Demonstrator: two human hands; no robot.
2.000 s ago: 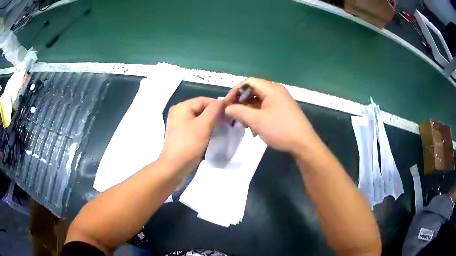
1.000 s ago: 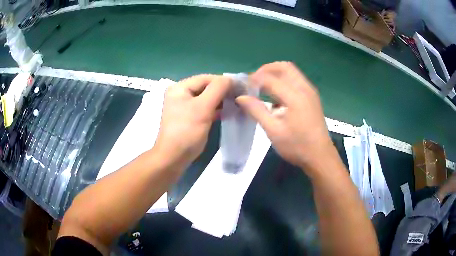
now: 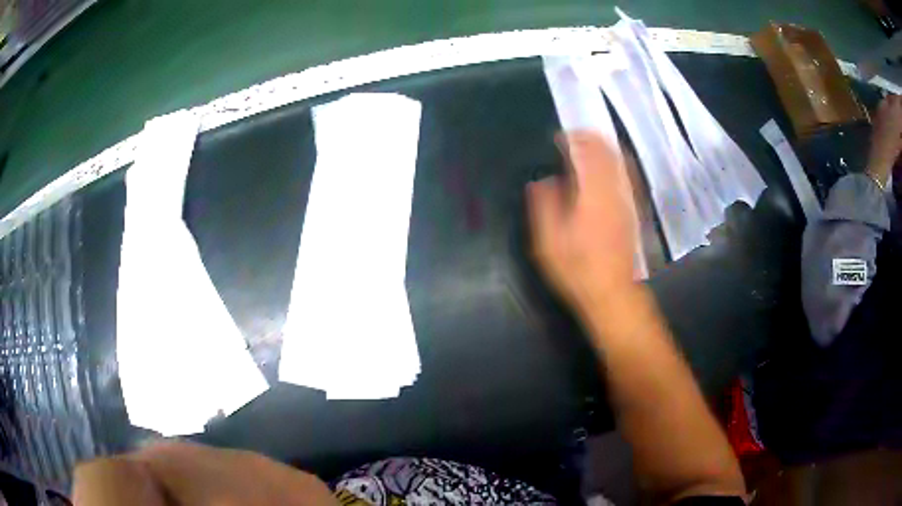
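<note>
My right hand, blurred, lies over a bluish-white filled sleeve right of centre. The sleeve shows above and below the hand; whether my fingers grip it is unclear. Other filled sleeves fan out just to its right. My left hand is low at the left, cut off by the bottom edge, its fingers unclear. The working stack of empty white sleeves lies at centre-left, untouched. The reserve stack lies further left, just above my left hand.
A white rail and green conveyor belt run along the back. Ribbed clear plastic lies at far left. A brown carton stands at the back right, near a loose narrow strip. Another person's grey sleeve is at far right.
My hands have parted: the right moved from the centre to the filled sleeves, the left dropped to the bottom left. The sleeve they held has left the centre. The view has swung right and down.
</note>
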